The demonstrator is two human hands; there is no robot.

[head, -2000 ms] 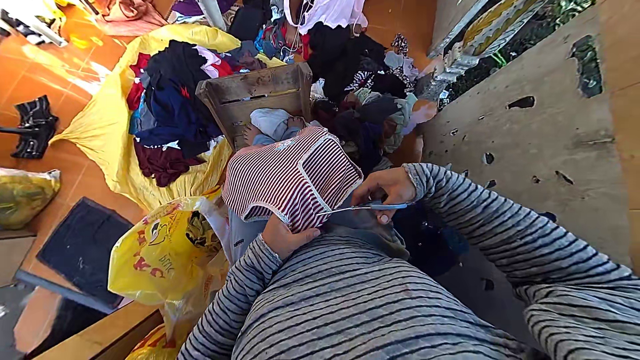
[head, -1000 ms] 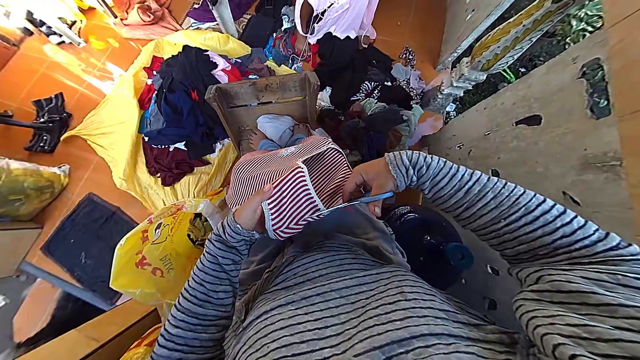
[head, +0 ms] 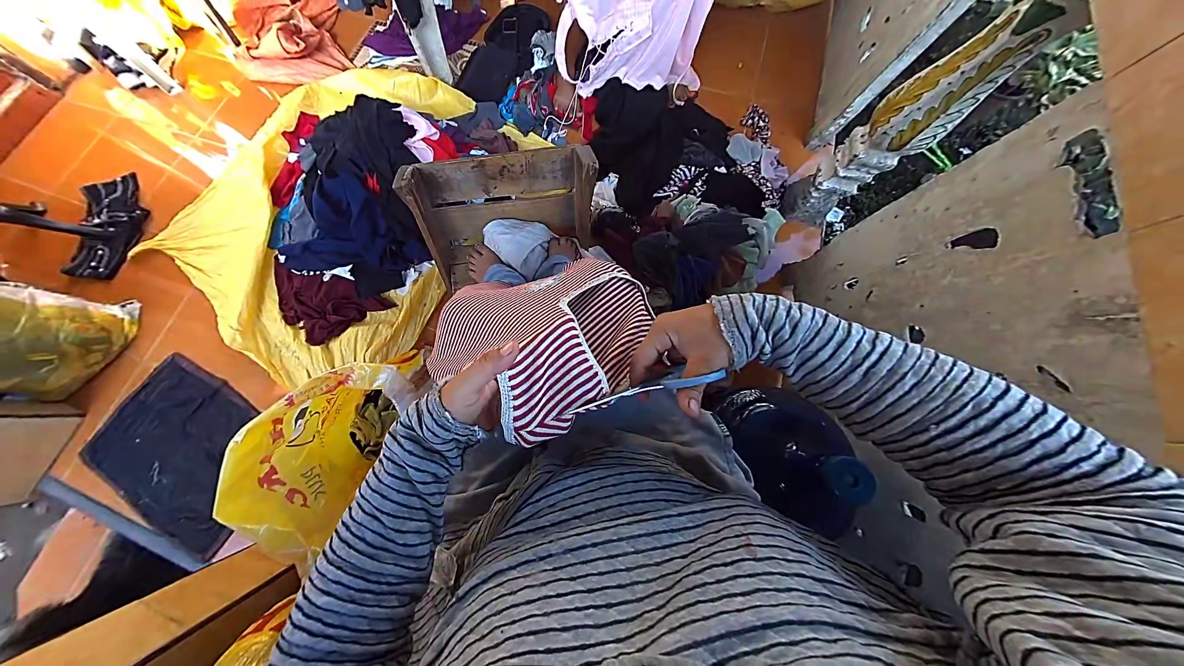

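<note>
A red-and-white striped garment (head: 546, 324) with white trim lies spread over my lap. My left hand (head: 476, 388) grips its left edge, the thumb on top of the cloth. In my right hand (head: 683, 351) are scissors with light-blue handles (head: 689, 380), their blades pointing left along the garment's lower edge. How far the blades are apart cannot be told. Part of the cloth lies under my right fingers.
Ahead stands a wooden crate (head: 499, 180), with my bare feet at it. Clothes (head: 351, 194) are heaped on a yellow sheet (head: 231, 259). A yellow plastic bag (head: 296, 453) is at left, a dark blue water jug (head: 795, 458) at right beside a worn board (head: 999, 268).
The garment's striped lower part is turned and spread differently between my hands. My left hand has shifted its hold along the cloth. The scissors stay in my right hand.
</note>
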